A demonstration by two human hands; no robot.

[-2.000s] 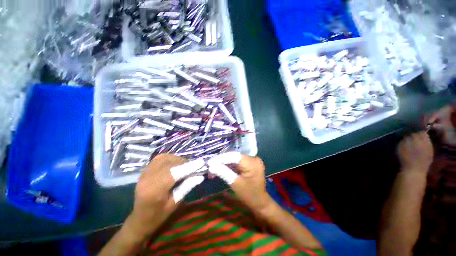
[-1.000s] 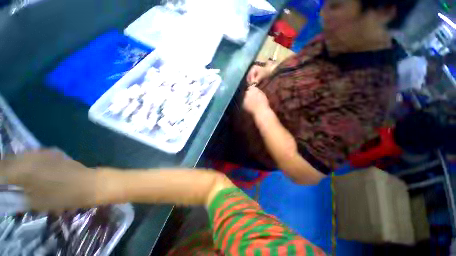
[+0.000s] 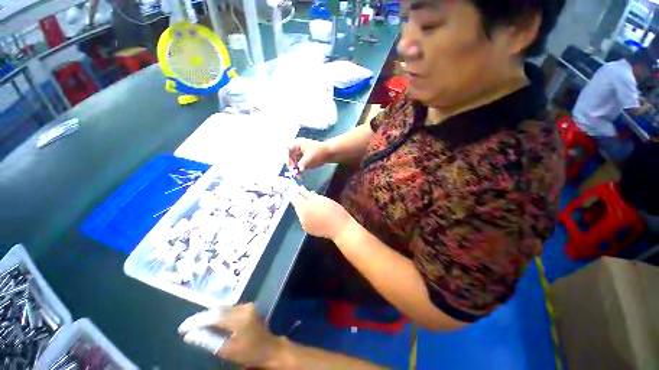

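Observation:
My right hand (image 3: 242, 334), with white finger cots, is at the bottom edge, blurred, beside the near end of a white tray (image 3: 137, 266) of white-bodied parts. Its fingers point left; whether it holds anything cannot be told. My left hand is out of the picture. At the lower left, a white tray (image 3: 45, 278) holds dark and silver metal parts. A second white tray (image 3: 85, 329), cut off by the bottom edge, holds slim metal parts.
A neighbouring person (image 3: 462, 181) sits at the right, both hands together over the white-bodied parts. A blue tray (image 3: 134, 206) holds thin slivers. Clear bags, a yellow-and-blue fan (image 3: 194, 61), a red stool (image 3: 603, 217) and a cardboard carton (image 3: 614, 311) also show. Another person sits farther back.
The view has swung right and up towards the neighbour. My left hand and the blue tray near it have left the picture. My right hand now shows at the bottom edge, near the neighbour's tray.

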